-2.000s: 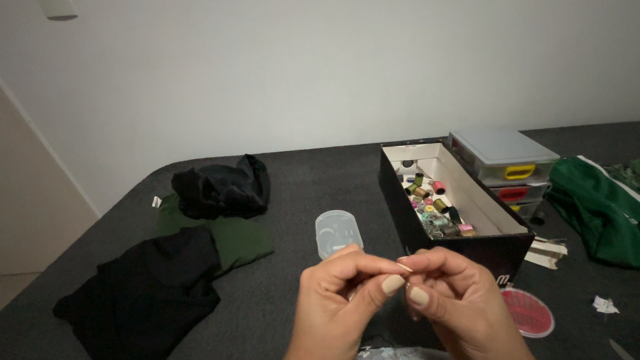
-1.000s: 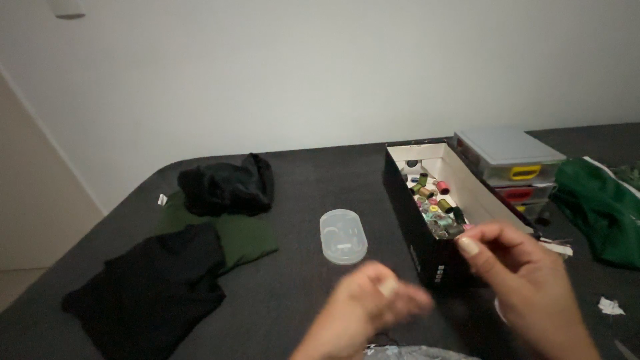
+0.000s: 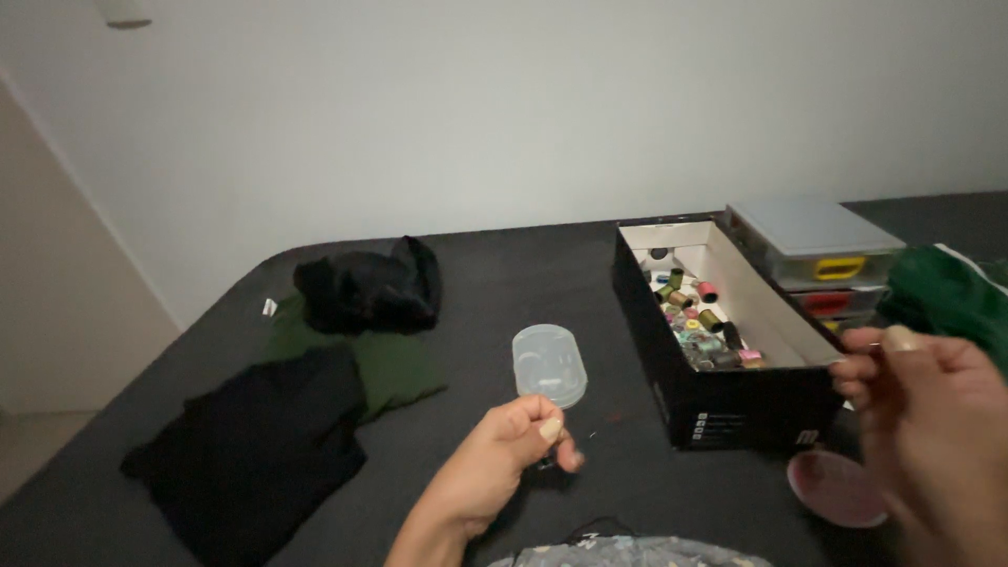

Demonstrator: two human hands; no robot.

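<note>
My left hand (image 3: 508, 445) is over the middle of the dark cloth surface, thumb and forefinger pinched together; whatever lies between them is too small to make out. Just beyond it lies a clear plastic oval lid or dish (image 3: 550, 366). At the right edge my right hand (image 3: 929, 394), blurred, pinches a tiny thin item, perhaps a needle, beside the near right corner of a black cardboard box (image 3: 756, 409). Thread spools (image 3: 711, 320) and bobbins lie inside that box. A round pink-red item (image 3: 836, 488) lies below the box, partly behind my right hand. Patterned grey fabric (image 3: 630, 551) shows at the bottom edge.
Black garments (image 3: 260, 457) and a dark green cloth (image 3: 402, 370) lie on the left, another black cloth (image 3: 370, 287) behind. Stacked clear plastic cases (image 3: 819, 236) with coloured latches stand right of the box, next to a green garment (image 3: 945, 291). The wall rises behind.
My hands were together two seconds ago, pinching something small. They have since come apart; the right hand has moved far to the right, the left stays near the oval plastic piece.
</note>
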